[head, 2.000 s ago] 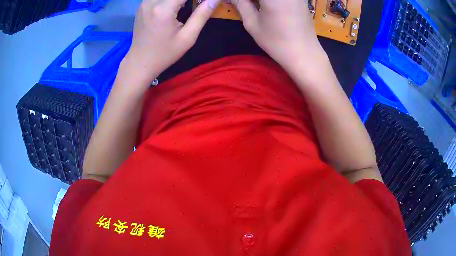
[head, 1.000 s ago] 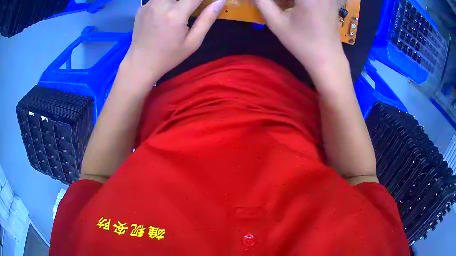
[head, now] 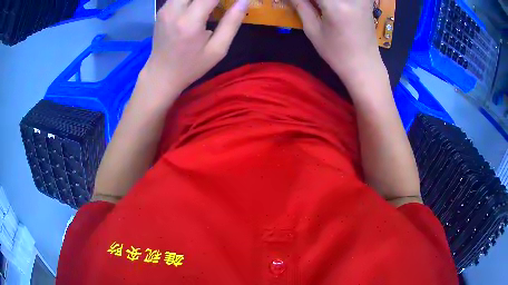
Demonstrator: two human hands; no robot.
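The orange fixture [head: 266,15] lies at the top edge of the picture over dark-trousered thighs, and its far part is cut off. My left hand [head: 186,33] is at its left part, thumb extended over the board, other fingertips cut off by the top edge. My right hand [head: 341,36] is over its right part, thumb and fingers partly out of the picture. A small dark part [head: 377,12] shows beside my right hand on the fixture. What the fingertips touch is hidden or out of the picture.
Stacked black component trays [head: 61,147] are at the left, with another stack [head: 459,189] at the right and one at the top left. Blue plastic stools [head: 83,83] stand on both sides. A lens tray [head: 465,42] with rows of small dark parts rests on the upper-right stool.
My right hand has moved right along the fixture and covers parts seen earlier. My left hand has shifted slightly right. The fixture's right end sits slightly further left.
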